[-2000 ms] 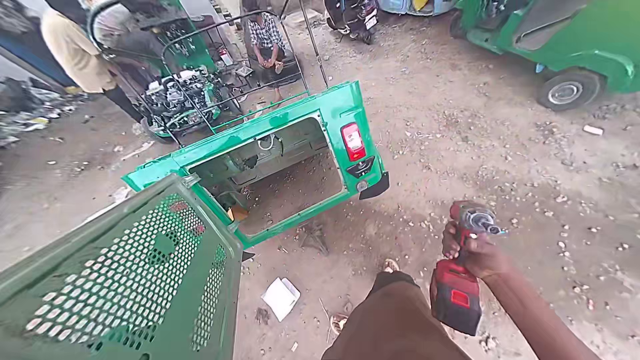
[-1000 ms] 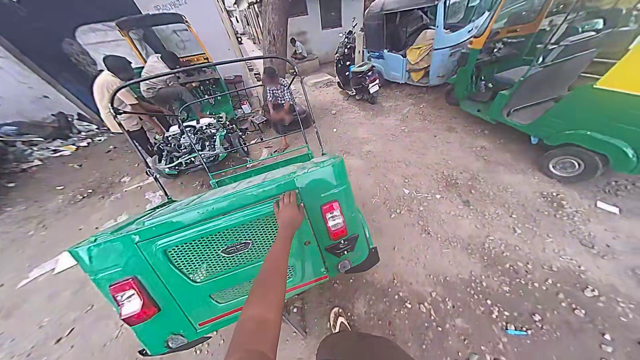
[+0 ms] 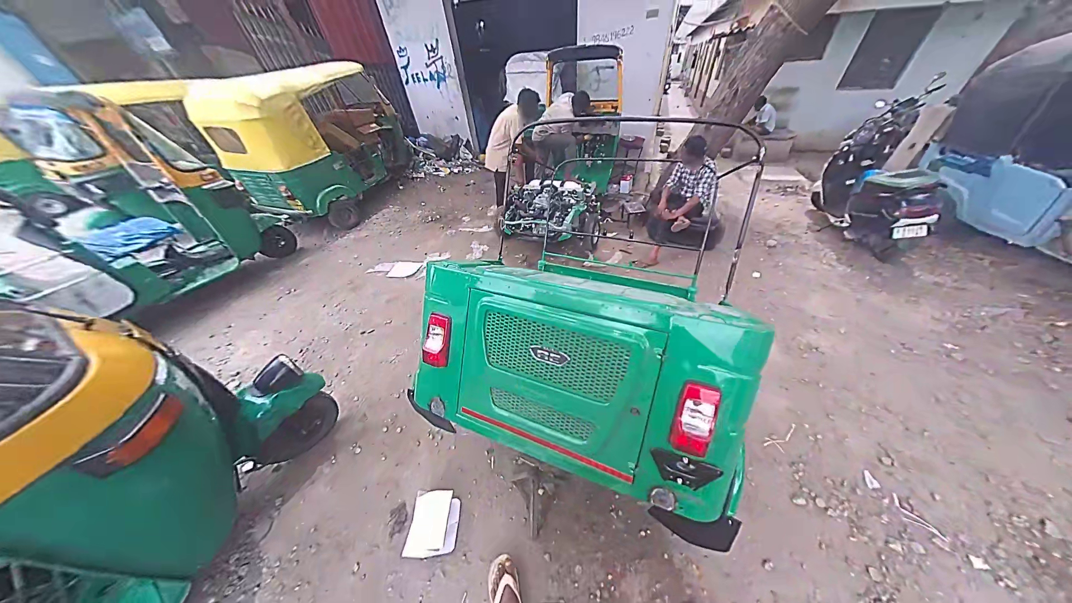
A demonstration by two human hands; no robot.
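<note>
Neither of my hands is in the head view. In front of me stands the green rear body of an auto-rickshaw (image 3: 561,360), slightly tilted, its panel with mesh grilles (image 3: 557,356) lying flat in its frame. A red tail lamp (image 3: 696,418) sits at its right and another (image 3: 436,339) at its left. A black tubular frame (image 3: 636,121) rises behind the body. Beneath it, part of a dark stand (image 3: 533,494) shows. My sandalled foot (image 3: 504,579) is at the bottom edge. The power tool is not visible.
White sheets (image 3: 431,523) lie on the stony ground. Auto-rickshaws (image 3: 117,452) stand at the left. Beyond the body are an exposed engine (image 3: 548,208), two people bending near it, and a seated person (image 3: 691,188). A scooter (image 3: 879,197) and a blue vehicle (image 3: 997,193) are at the right.
The rear panel, raised two seconds ago, is down in its frame. One second ago a hand rested on the body's top edge; it has left the view. The view has turned left.
</note>
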